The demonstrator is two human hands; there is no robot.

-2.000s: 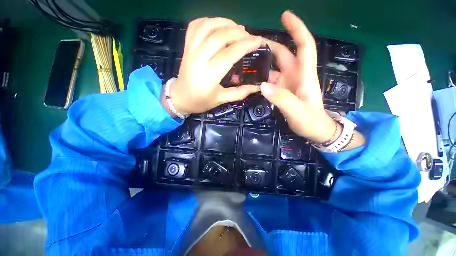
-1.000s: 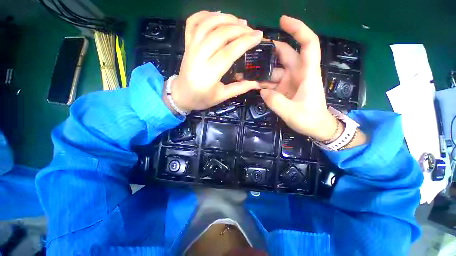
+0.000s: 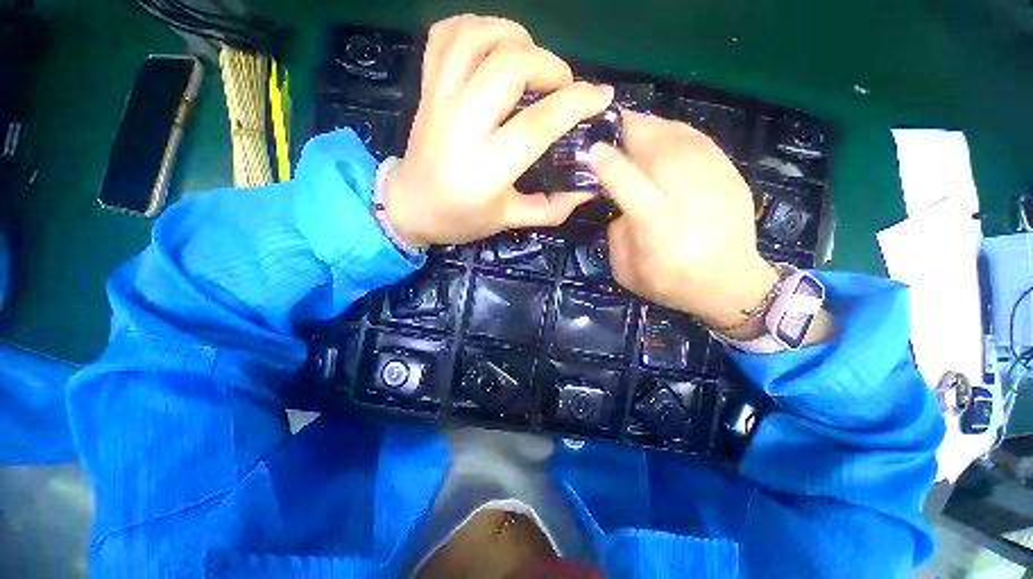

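My left hand (image 3: 481, 147) holds a black smartwatch body (image 3: 566, 155) between thumb and fingers above the tray. Its dark screen faces up and shows small white and red text. My right hand (image 3: 680, 215) is at its right side, with a fingertip on or close to the screen; its other fingers are curled and partly hidden. The black blister tray (image 3: 506, 311) lies beneath, its upper middle covered by my hands. Most visible units in its pockets show their backs; one unit (image 3: 664, 339) shows red text. Two pockets in the middle are empty.
A smartphone (image 3: 151, 136) lies left of the tray. A cream and yellow strip bundle (image 3: 246, 119) and black cables (image 3: 215, 23) are at the upper left. White paper sheets (image 3: 935, 266) lie at the right, with loose watches (image 3: 955, 392) on them.
My right hand has turned palm down, and its raised finger has come down onto or near the screen. My left hand still holds the watch body. The view has shifted slightly.
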